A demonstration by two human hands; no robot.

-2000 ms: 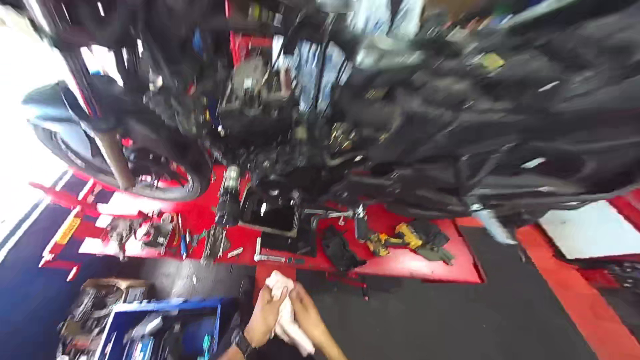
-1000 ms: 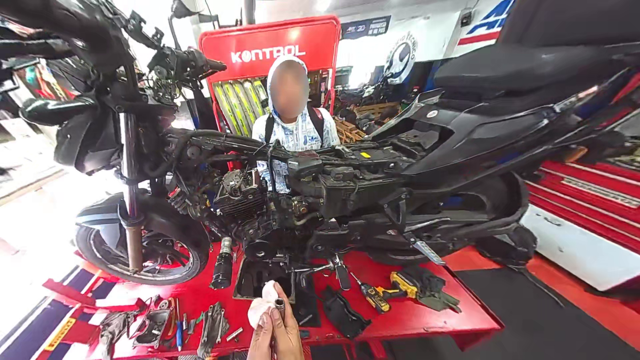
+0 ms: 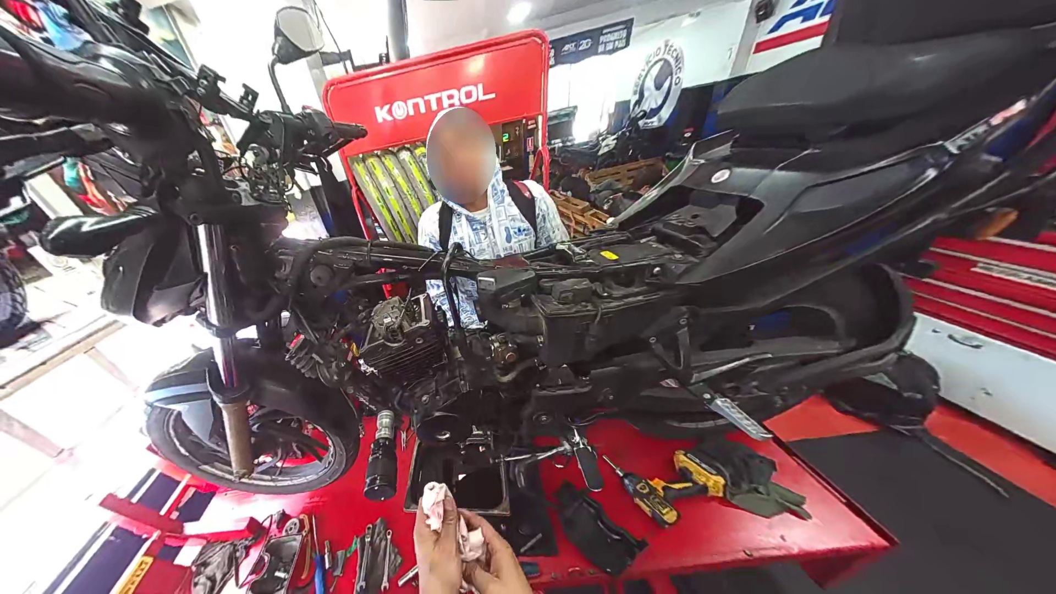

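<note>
At the bottom centre, my left hand (image 3: pixel 437 544) and my right hand (image 3: pixel 493 559) are close together, both gripping a crumpled whitish-pink cloth (image 3: pixel 435 505). Just beyond them a black drain pan (image 3: pixel 483 487) sits under the engine of a partly stripped black motorcycle (image 3: pixel 569 309). The finned engine cylinder (image 3: pixel 404 342) is exposed. Left of the pan stands a dark cylindrical object with a metal top (image 3: pixel 381 466). The motorcycle rests over a red lift table (image 3: pixel 709 540).
Wrenches (image 3: pixel 375 557) and other hand tools lie front left. A yellow-black cordless drill (image 3: pixel 652 497), another yellow-black power tool (image 3: pixel 700 472) and a black part (image 3: pixel 596 528) lie right. Behind the motorcycle is a person in a patterned hooded top (image 3: pixel 495 219), before a red rack (image 3: pixel 437 91).
The view has tilted up since two seconds ago, bringing the person behind the motorcycle into sight. Both hands keep hold of the cloth.
</note>
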